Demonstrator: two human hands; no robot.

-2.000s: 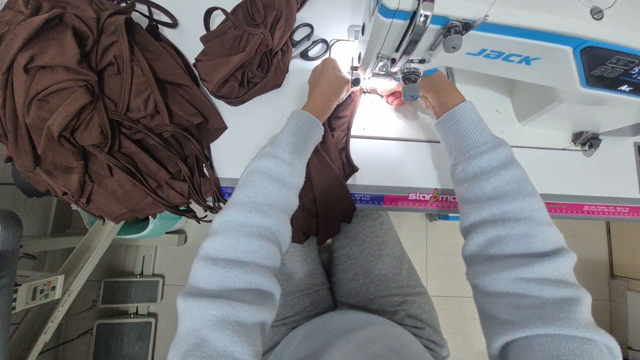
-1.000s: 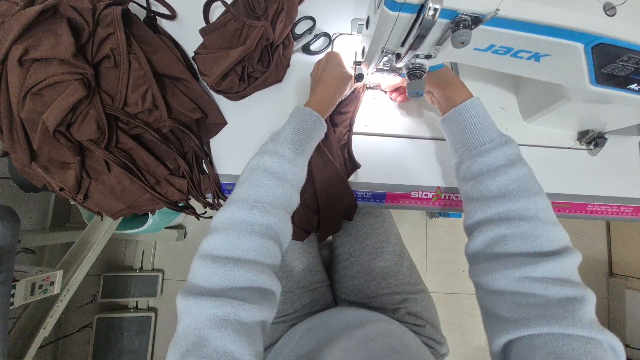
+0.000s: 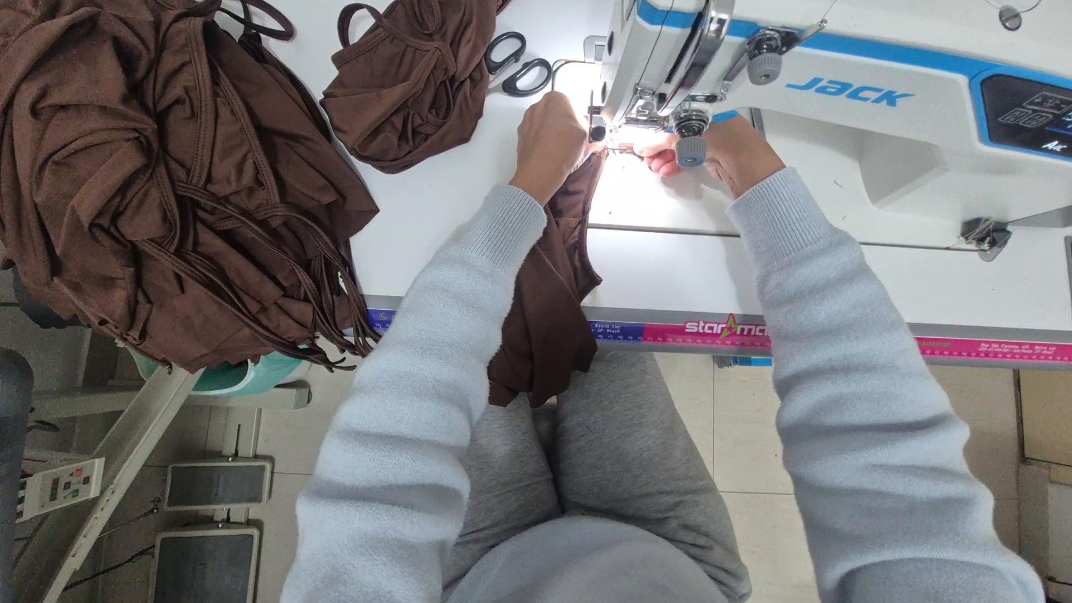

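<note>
Under the lit needle area of a white and blue Jack sewing machine (image 3: 846, 92) lies the upper end of a brown fabric garment (image 3: 553, 310), whose lower part hangs over the table's front edge. My left hand (image 3: 550, 142) is closed on this garment just left of the presser foot; its fingertips are mostly hidden. My right hand (image 3: 733, 151) is right of the needle, partly behind a tension knob, with its fingertips close to the presser foot in bright glare. Whether it grips the fabric edge is not clear.
A large heap of brown garments with thin straps (image 3: 167, 176) covers the left of the table and overhangs it. A smaller brown garment (image 3: 410, 84) lies beside black-handled scissors (image 3: 528, 75). A printed measuring tape (image 3: 837, 335) runs along the front edge. Pedals (image 3: 205, 561) stand on the floor.
</note>
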